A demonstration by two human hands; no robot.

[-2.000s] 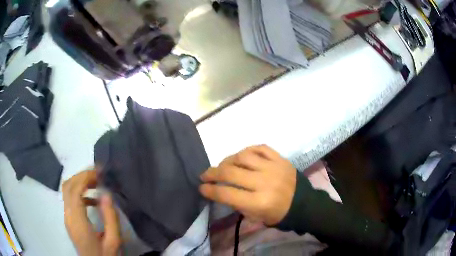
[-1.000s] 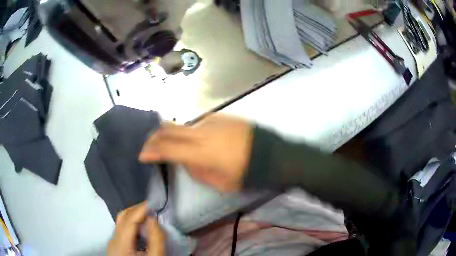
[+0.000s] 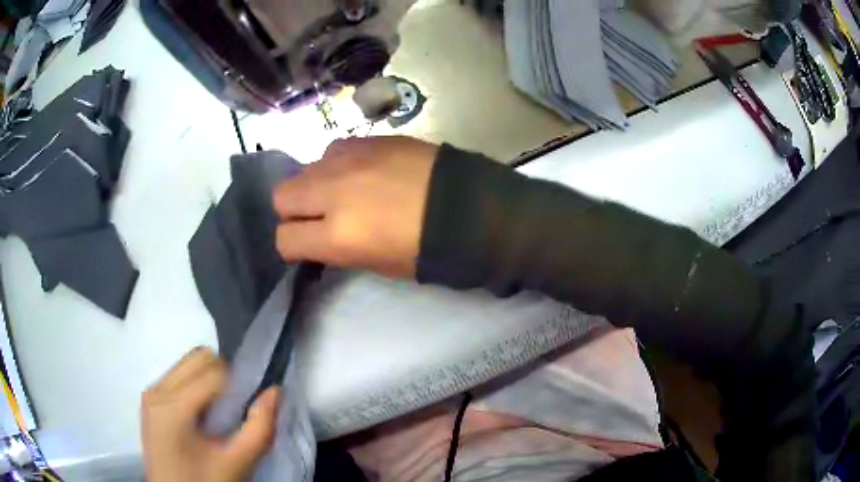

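Observation:
A dark grey fabric piece [image 3: 231, 249] lies on the white table in front of the machine, with a light grey strip [image 3: 259, 344] along its right side. My right hand [image 3: 354, 207] pinches the upper right edge of the dark piece, just below the needle area, and covers part of it. My left hand [image 3: 203, 419] grips the lower end of the strip and cloth near the table's front edge. The presser foot and needle area [image 3: 325, 113] are brightly lit, above the cloth's top end. The cloth under my fingers is hidden.
The sewing machine head [image 3: 255, 47] is at upper left. Light bands [image 3: 561, 61] are stacked on the bed. Red and black snips [image 3: 754, 104] lie to the right, near metal parts [image 3: 813, 80]. Dark pieces [image 3: 71, 188] lie at left. A printed ruler [image 3: 453, 377] follows the table's front edge.
My right hand has moved from the cloth's right side up toward the needle. My left hand holds the lower end. The dark piece has turned narrower, and the light strip shows more.

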